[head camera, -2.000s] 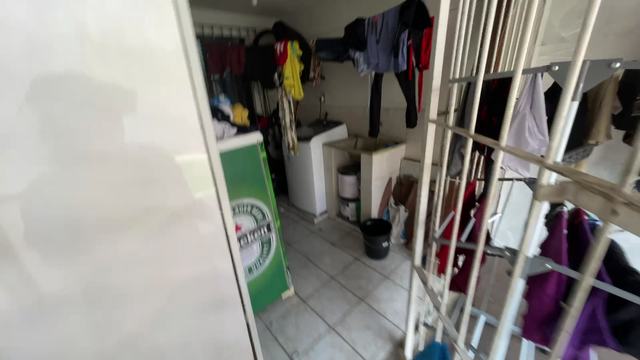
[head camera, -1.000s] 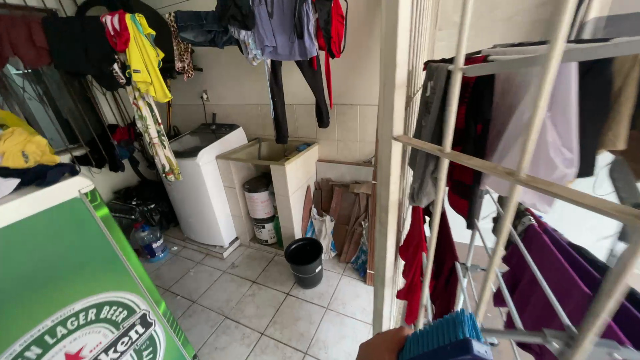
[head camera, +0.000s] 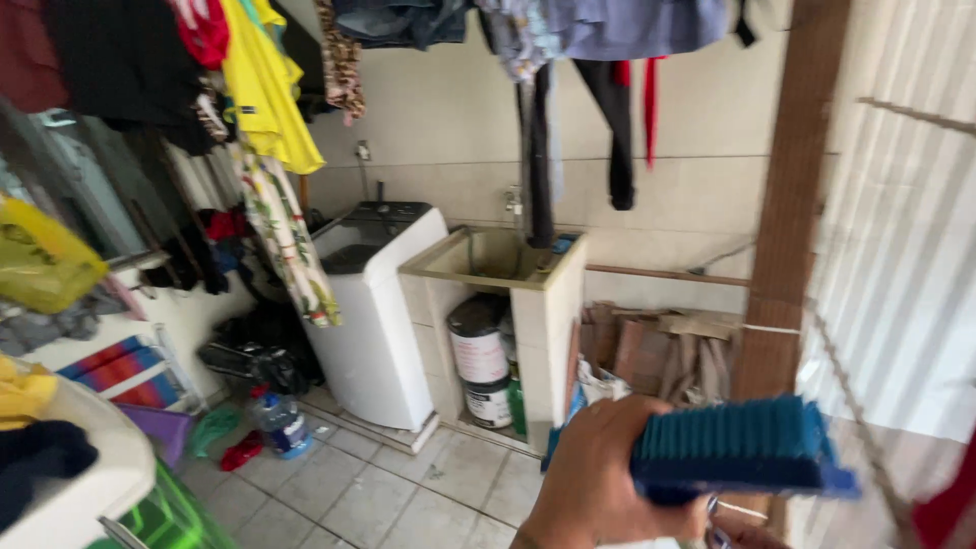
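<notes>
A scrub brush with blue bristles (head camera: 732, 435) on a dark blue base lies level at the lower right, bristles upward. My left hand (head camera: 602, 473) grips its left end, with the fingers wrapped around it. Below the brush, at the bottom edge, shows a small part of my right hand (head camera: 743, 534). It is close to a small shiny item that I cannot make out, and most of that hand is cut off by the frame. Beyond my left hand stand a tiled laundry sink (head camera: 488, 278) and a white washing machine (head camera: 374, 335) with a dark top.
Clothes, among them a yellow shirt (head camera: 267, 91), hang overhead. Stacked buckets (head camera: 480, 358) stand under the sink. A water bottle (head camera: 280, 423) is on the tiled floor (head camera: 381, 496). Flattened cardboard (head camera: 686, 351) leans beside a wooden post (head camera: 793, 191). A green-sided appliance with a white top (head camera: 99, 457) is at left.
The view has moved further into the laundry area. The brush and my left hand, low in the frame a second ago, now show more fully. Part of my right hand has come into view.
</notes>
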